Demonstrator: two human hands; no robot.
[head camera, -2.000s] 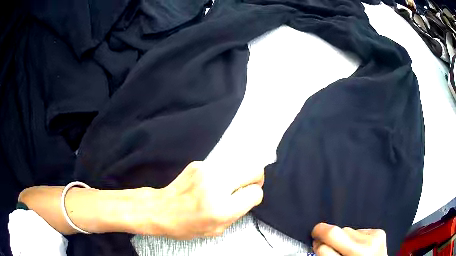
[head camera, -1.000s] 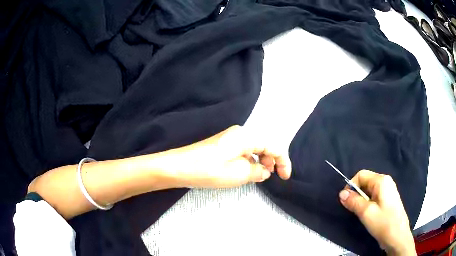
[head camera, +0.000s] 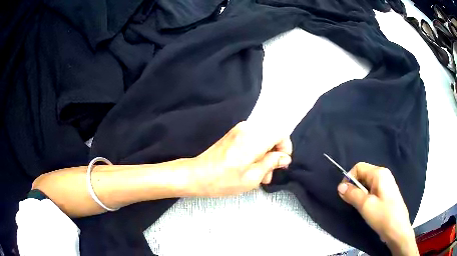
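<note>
Black trousers (head camera: 361, 135) lie on the white table with two wide legs spread apart. My left hand (head camera: 245, 162) pinches the inner edge of the right-hand leg near its lower end, and the cloth gathers under the fingers. My right hand (head camera: 373, 195) holds thread snips (head camera: 345, 172) over the same leg, the thin silver blade pointing up and left, apart from my left hand. The lower part of the snips is hidden in my fingers.
A pile of black garments (head camera: 50, 90) heaps at the left. The white table (head camera: 200, 225) shows between and below the legs. Dark-edged cream pieces (head camera: 428, 31) lie at the upper right. A red object (head camera: 437, 241) is at the lower right edge.
My left hand has closed on the leg's edge and bunched the cloth. My right hand, low at the hem two seconds ago, has risen onto the leg with the snips showing.
</note>
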